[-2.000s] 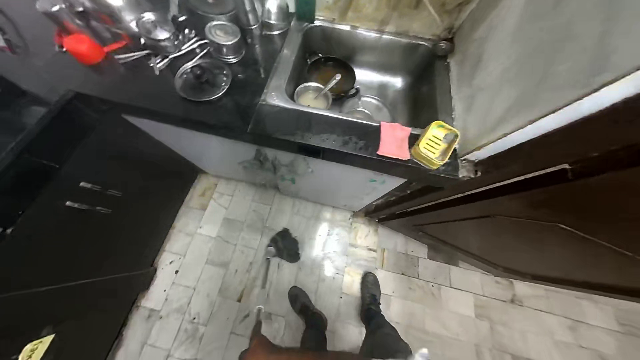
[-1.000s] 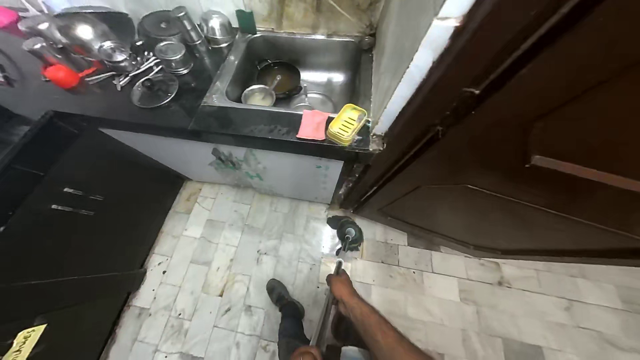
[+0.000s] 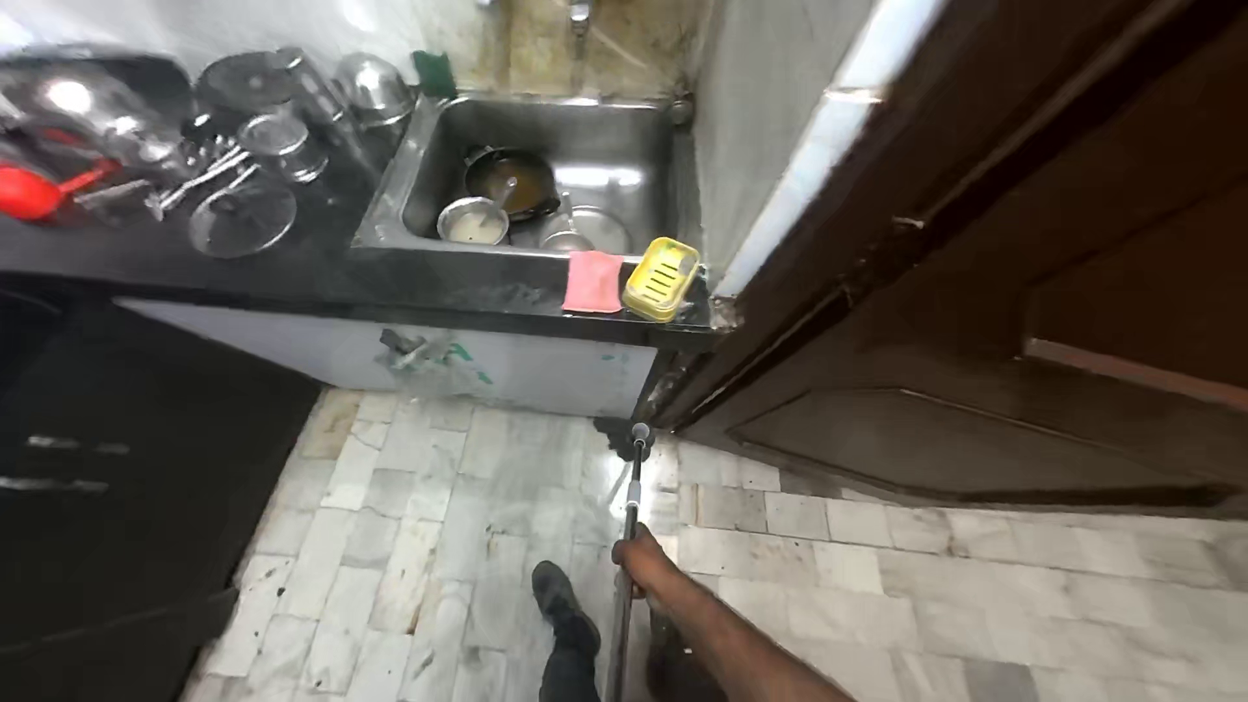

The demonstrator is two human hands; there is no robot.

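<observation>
My right hand (image 3: 639, 561) is closed around the dark pole of a floor mop (image 3: 634, 517), its forearm coming in from the lower right. The pole slants down out of the frame at the bottom. At its far end the dark mop head (image 3: 616, 435) lies on the tiled floor, in the corner between the panel under the counter and the foot of the brown door. My left hand is out of the frame.
A steel sink (image 3: 604, 146) holds a pan (image 3: 531, 180) and a bowl (image 3: 474, 226). A pink cloth (image 3: 593, 282) and a yellow soap dish (image 3: 663, 280) lie on the counter edge. The brown door (image 3: 877, 419) stands right, a black cabinet (image 3: 127, 487) left. My shoe (image 3: 554, 588) is on the floor.
The mop head has moved from the open floor, two seconds ago, across to the corner by the door. The right hand and forearm now show farther into view. The view has shifted.
</observation>
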